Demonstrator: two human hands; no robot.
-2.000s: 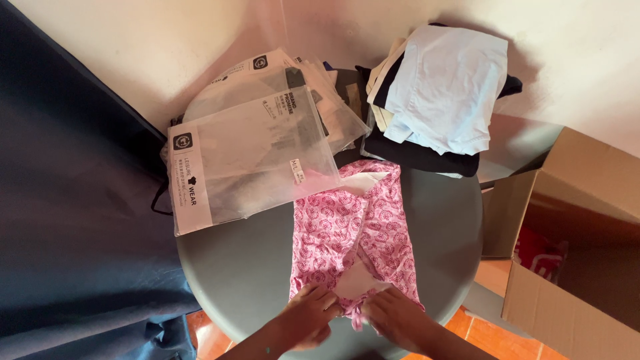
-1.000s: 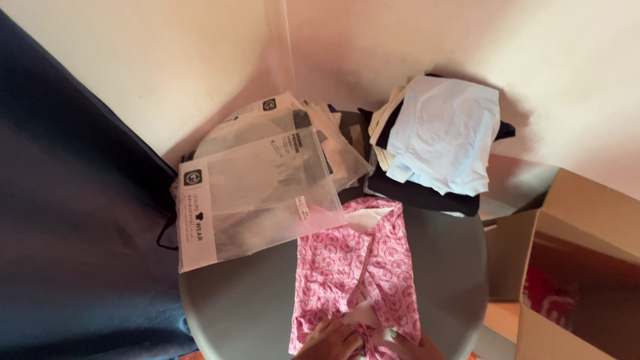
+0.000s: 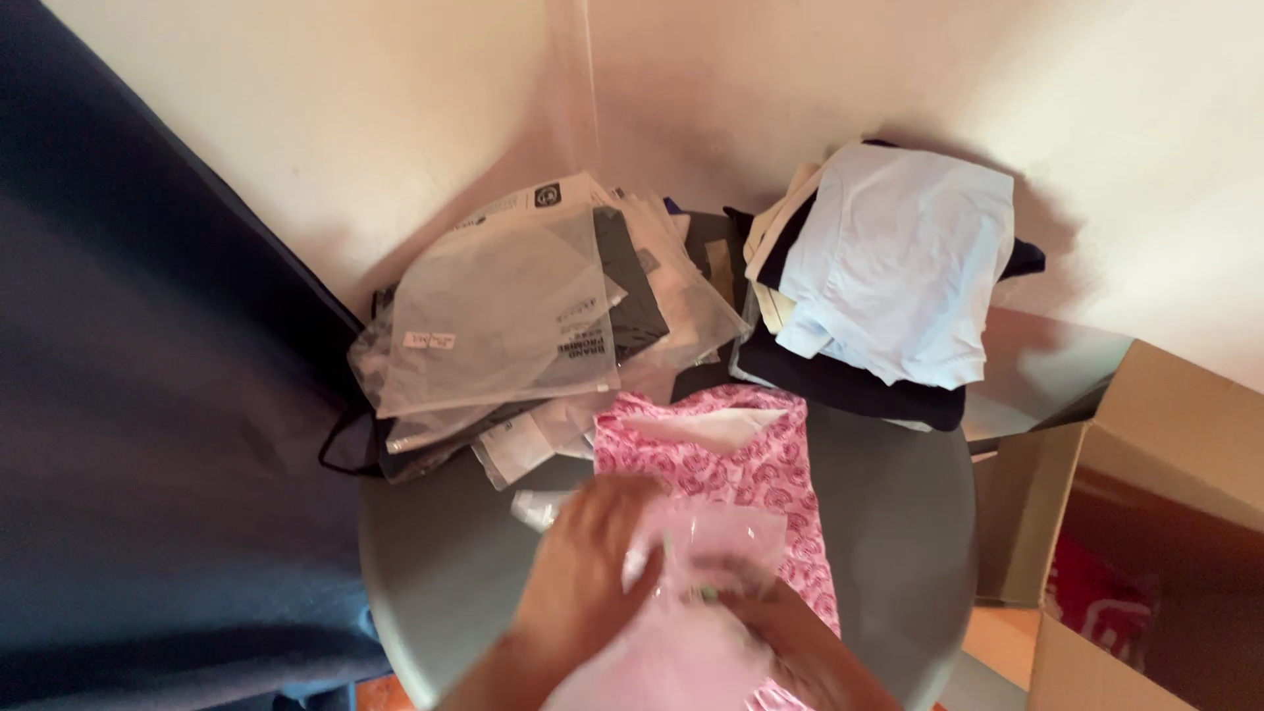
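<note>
Over the lower part of a folded pink patterned garment point(image 3: 770, 464), both my hands handle a translucent plastic bag point(image 3: 671, 652). My left hand point(image 3: 592, 563) grips the bag at its upper left part. On the right, the blurred fingers of my right hand point(image 3: 765, 612) are at the bag, and whether they are closed on it is unclear. The garment lies on the round grey table point(image 3: 889, 513), its white lining showing at the neck opening. Part of the garment is hidden by the bag and my hands.
Several printed clear garment bags point(image 3: 504, 306) lie piled at the table's back left. A stack of folded clothes point(image 3: 904, 257), light blue on top, stands back right. An open cardboard box point(image 3: 1017, 513) with a red item point(image 3: 1096, 592) is at right. A dark blue curtain point(image 3: 168, 395) hangs left.
My hands have left the garment's lower edge and moved up over it, now with a plastic bag. The top bag on the left pile is gone from its earlier place, and another printed bag shows there.
</note>
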